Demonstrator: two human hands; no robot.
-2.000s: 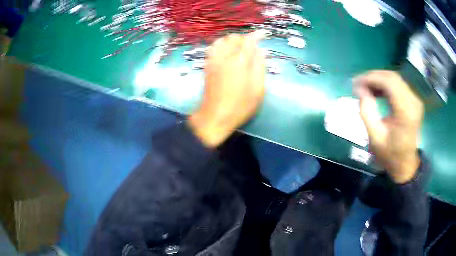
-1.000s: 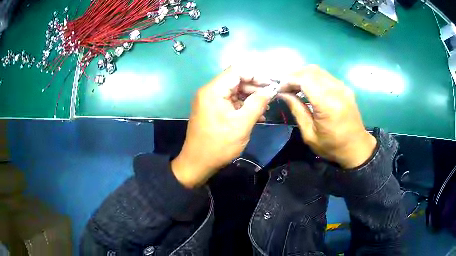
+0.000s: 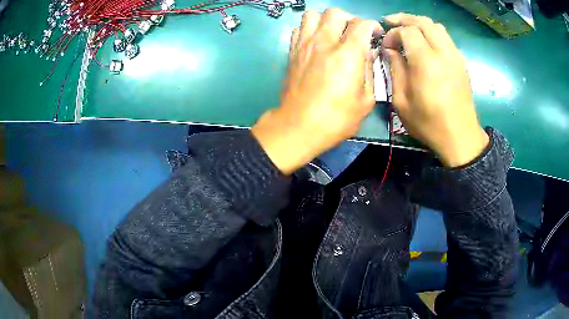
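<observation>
My left hand (image 3: 334, 84) and my right hand (image 3: 433, 87) meet over the green bench mat. Their fingertips close on a small dark wired component (image 3: 377, 41), mostly hidden between them. A white housing (image 3: 380, 80) shows in part between the hands, low on the mat. The red and black lead wires (image 3: 390, 134) run from the fingertips down between the hands and hang over the bench edge. A small label (image 3: 398, 123) lies at the bench edge beside my right hand, partly covered.
A pile of wired components (image 3: 112, 15) with red wires lies at the upper left, several silver blocks around it. The screw feeder (image 3: 499, 15) stands at the upper right. The bench edge (image 3: 168, 121) crosses in front of me. Brown cardboard boxes (image 3: 43, 249) are at lower left.
Both hands have moved forward from near the bench edge and now work lower over the mat. The white housing and the hanging wires now show between them.
</observation>
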